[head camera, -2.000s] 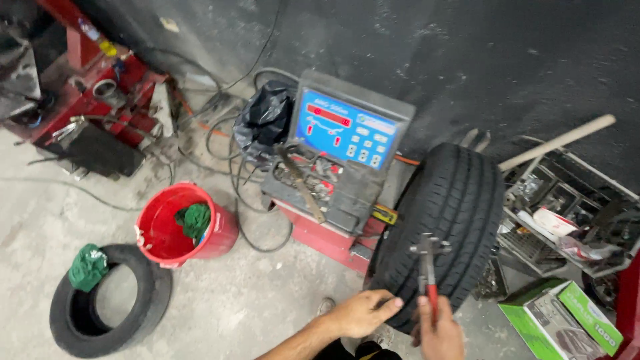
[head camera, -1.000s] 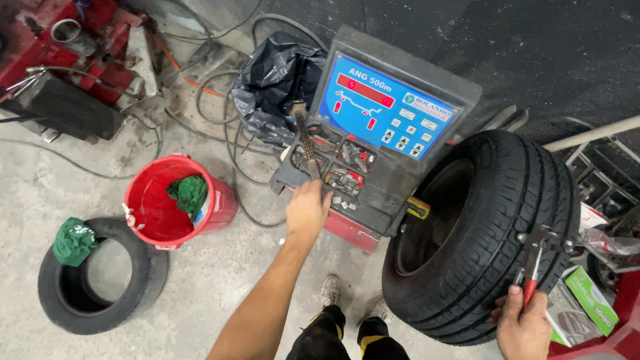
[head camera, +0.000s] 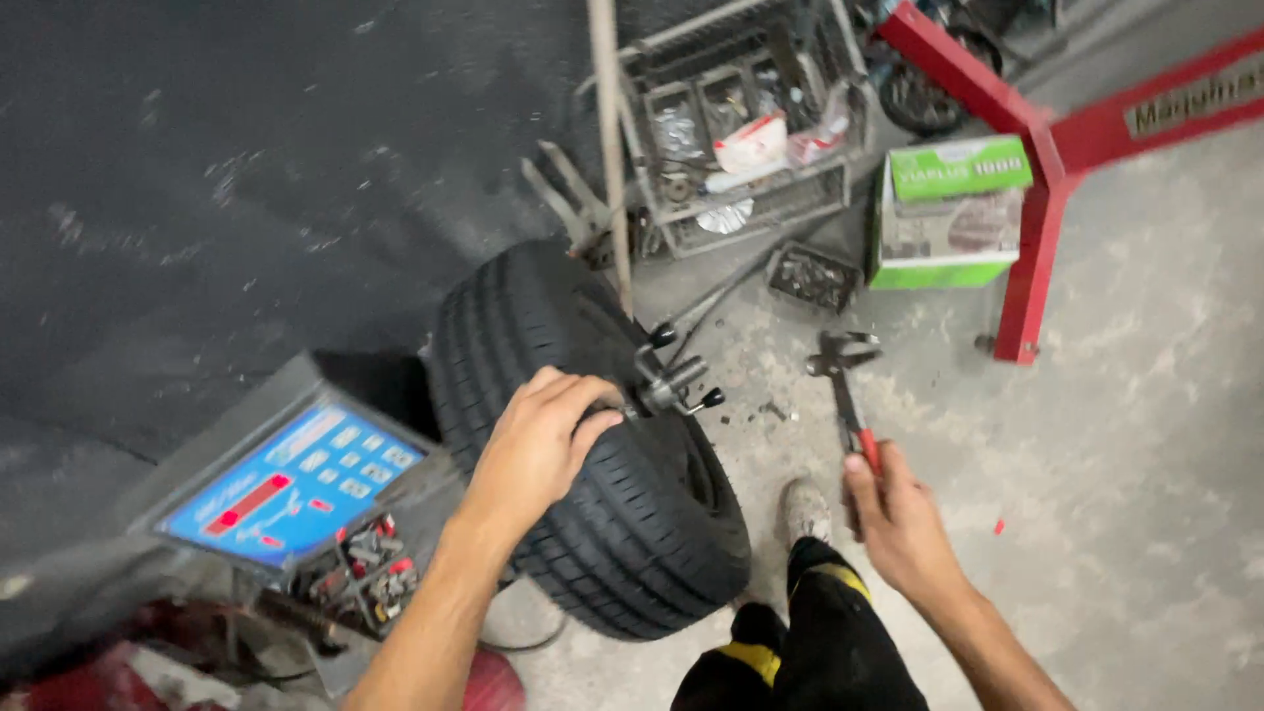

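Observation:
My right hand (head camera: pixel 894 509) grips the red handles of wheel-weight pliers (head camera: pixel 842 380), their metal head pointing up and away from me over the floor. My left hand (head camera: pixel 543 444) is over the tread of a mounted car tire (head camera: pixel 612 533), fingers curled at the rim side; a small piece may be between the fingertips, but I cannot tell. The tire stands upright on a wheel balancer, beside its blue control panel (head camera: pixel 286 484). A clamping nut with black-tipped levers (head camera: pixel 676 383) sits at the wheel's centre. Wheel weights (head camera: pixel 370 568) fill the tray below the panel.
A wire rack (head camera: pixel 760 207) with parts trays stands behind the wheel, a wooden pole (head camera: pixel 609 148) leaning beside it. A small bin of weights (head camera: pixel 813 277), a green and white box (head camera: pixel 948 217) and a red metal stand (head camera: pixel 1037 207) are at right. Small bits lie on the floor.
My left hand has moved from the weight tray to the far side of the tire. The pliers have come off the tread, still in my right hand. The view has swung strongly right.

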